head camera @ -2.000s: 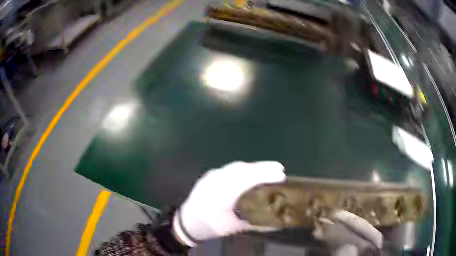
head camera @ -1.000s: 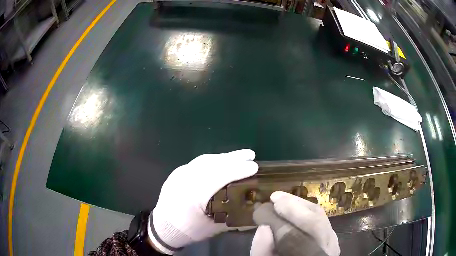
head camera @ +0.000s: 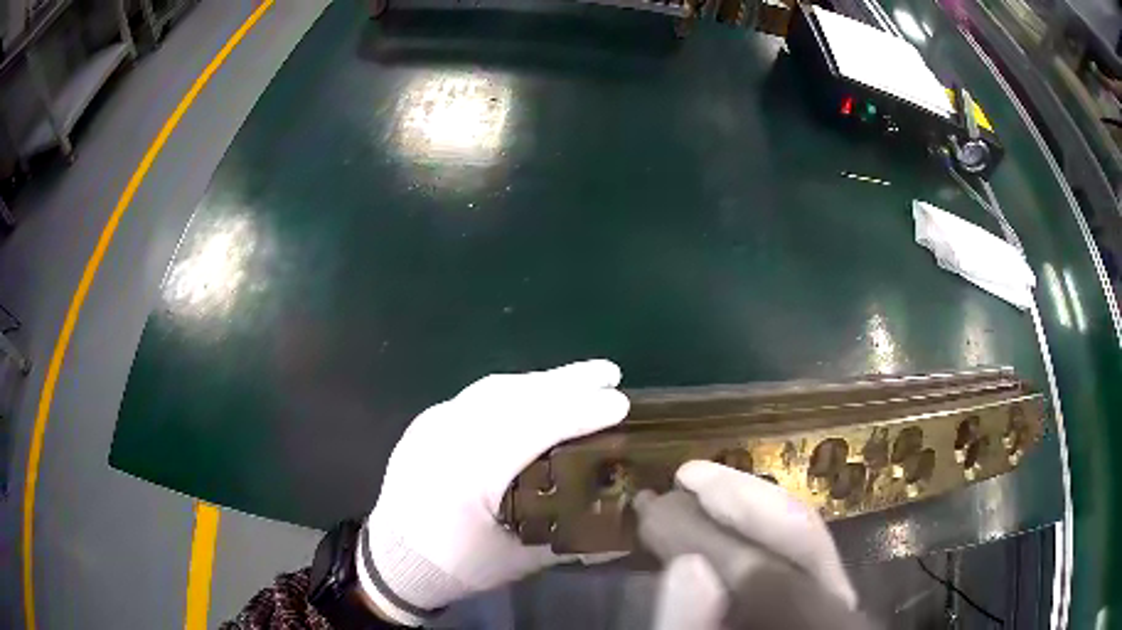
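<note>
A long brass-coloured metal bar assembly (head camera: 867,468) lies across the lower right, with paired round recesses on its face and stacked rails along its upper side. My left hand (head camera: 461,492), in a white glove, grips the bar's left end, thumb and fingers around it. My right hand (head camera: 769,529), also gloved, holds a grey cylindrical tool (head camera: 701,542) in front of the bar. The tool's front end is at the leftmost recess; its tip is blurred, so contact cannot be told. The right hand's lower part is blurred and reaches the bottom edge.
The bar is over a shiny dark-green bench (head camera: 554,271). At the upper right are a black control box (head camera: 861,105) with a white sheet on top, a thin pale stick (head camera: 865,179) and a folded white cloth (head camera: 974,252). A dark cable (head camera: 966,588) hangs at the lower right.
Since one second ago, my right hand and the tool have shifted slightly right and down, with more blur. My left hand keeps its grip. Earlier, the view was tilted differently, with the bar face more level.
</note>
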